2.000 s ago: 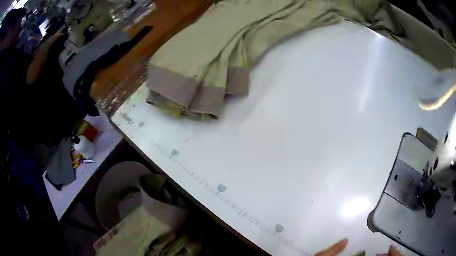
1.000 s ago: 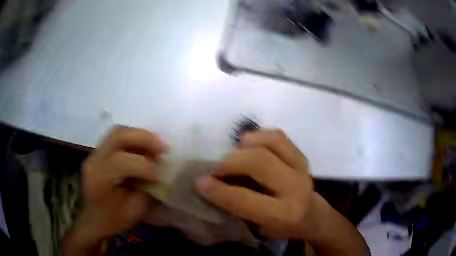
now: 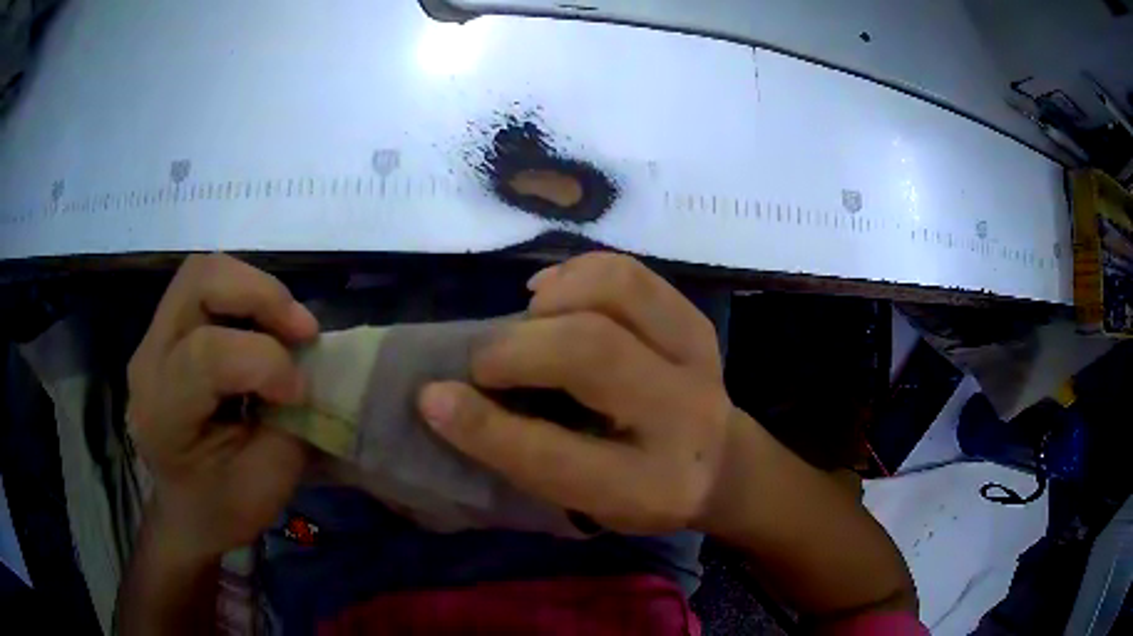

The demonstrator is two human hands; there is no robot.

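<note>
My left hand (image 3: 224,398) pinches the pale khaki part of a garment piece (image 3: 338,379), with yellower olive cloth showing below it. My right hand (image 3: 609,398) holds the grey-mauve end band (image 3: 410,391), its thumb pressed on the front of the band. The piece is stretched between both hands over the lap, just below the table's front edge. The right end of the band is partly hidden behind my right fingers.
The white machine table (image 3: 298,112) with a printed ruler edge crosses the top and has a dark-rimmed worn brown patch (image 3: 544,188). A yellow tray (image 3: 1100,249) is at the far right. Khaki cloth (image 3: 93,460) hangs at the left. White material (image 3: 969,534) lies low right.
The view has swung from the machine and the khaki stack down to the lap and table edge. Both hands, barely in view at first, now hold the piece below the table edge.
</note>
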